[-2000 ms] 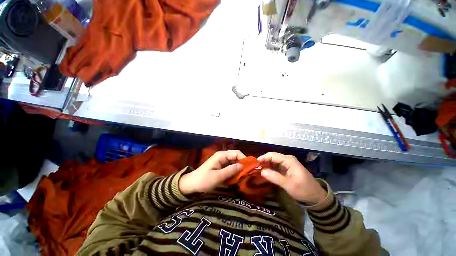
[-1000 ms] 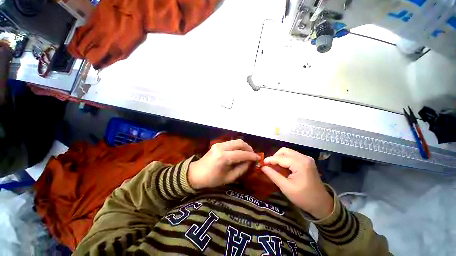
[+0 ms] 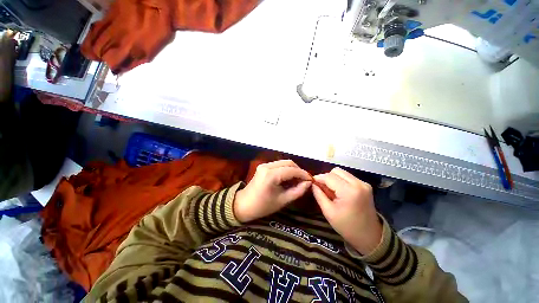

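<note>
My left hand point(image 3: 273, 190) and my right hand point(image 3: 350, 208) are close together in front of my chest, below the table's front edge. Both pinch a small folded bit of the rust-orange garment piece point(image 3: 321, 188) between thumbs and fingers. Most of that piece is hidden by the hands. A larger rust-orange garment heap point(image 3: 136, 195) lies at lap level to the left and seems to run behind my left hand.
The white machine table point(image 3: 224, 89) bears another orange garment point(image 3: 142, 35) upper left, the sewing machine head point(image 3: 455, 15) upper right and thread snips point(image 3: 500, 160) at right. A blue basket point(image 3: 148, 149) is below the edge. A person's dark sleeve point(image 3: 18, 154) is at far left.
The view has shifted, so the table things sit higher and further right. My hands stay together; the pinched fabric shows less between the fingertips.
</note>
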